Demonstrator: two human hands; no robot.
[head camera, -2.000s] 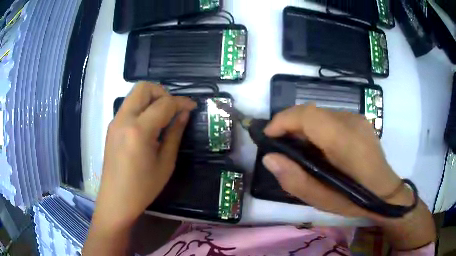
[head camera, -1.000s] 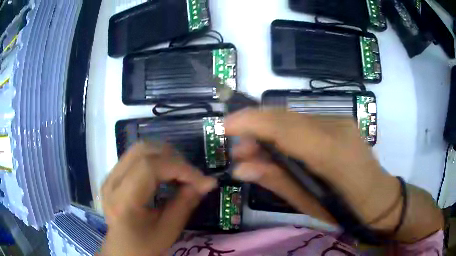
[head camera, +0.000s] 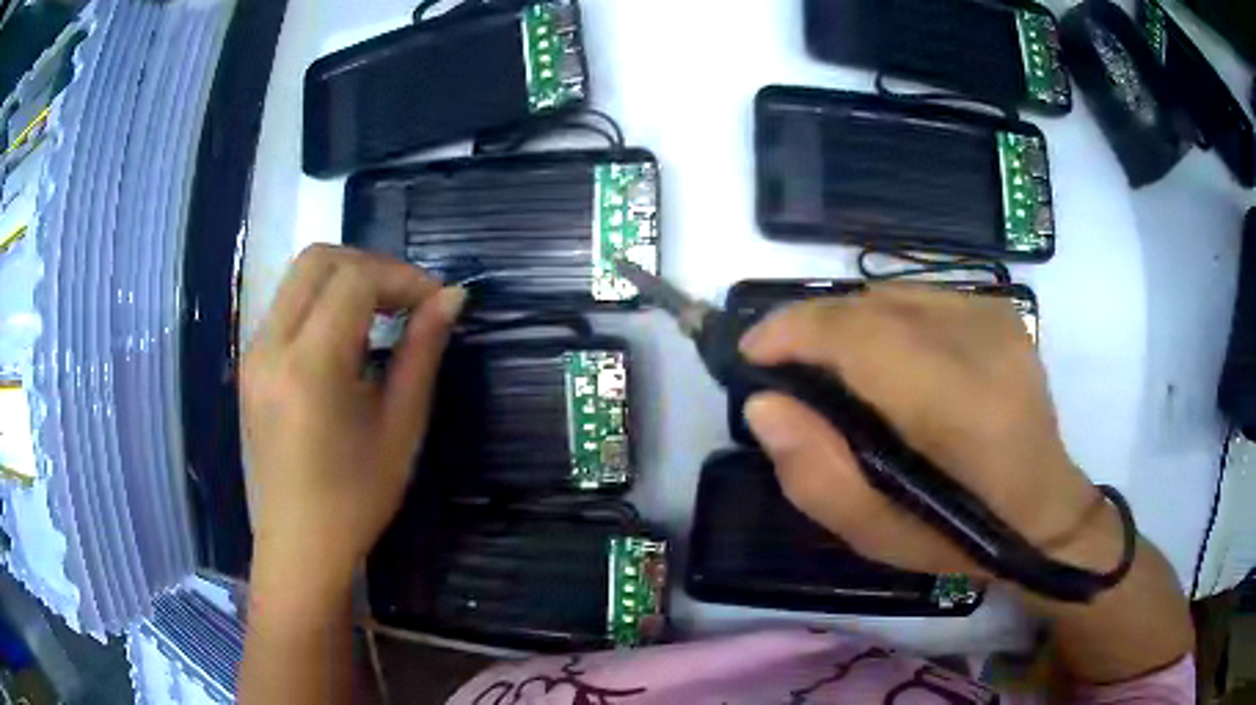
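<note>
My right hand (head camera: 909, 427) holds a black soldering iron (head camera: 882, 461) like a pen. Its tip is at the lower part of the green circuit board (head camera: 624, 227) in a black power bank housing (head camera: 482, 227). My left hand (head camera: 344, 372) is over the lower left of that housing, thumb and forefinger pinched together. A thin pale strand shows faintly at the fingertips; its full run cannot be made out. Below lies another housing with its green board (head camera: 598, 420), partly covered by my left hand.
More housings lie in two columns, including one upper left (head camera: 420, 90), one upper right (head camera: 882, 165) and one near my body (head camera: 496, 579). A tall stack of white blister trays (head camera: 131, 303) stands at the left. Dark parts (head camera: 1123, 90) lie upper right.
The housings shifted lower in view. The iron tip moved from the board of the housing below to this one, and my left hand moved away from the lower boards, up and left.
</note>
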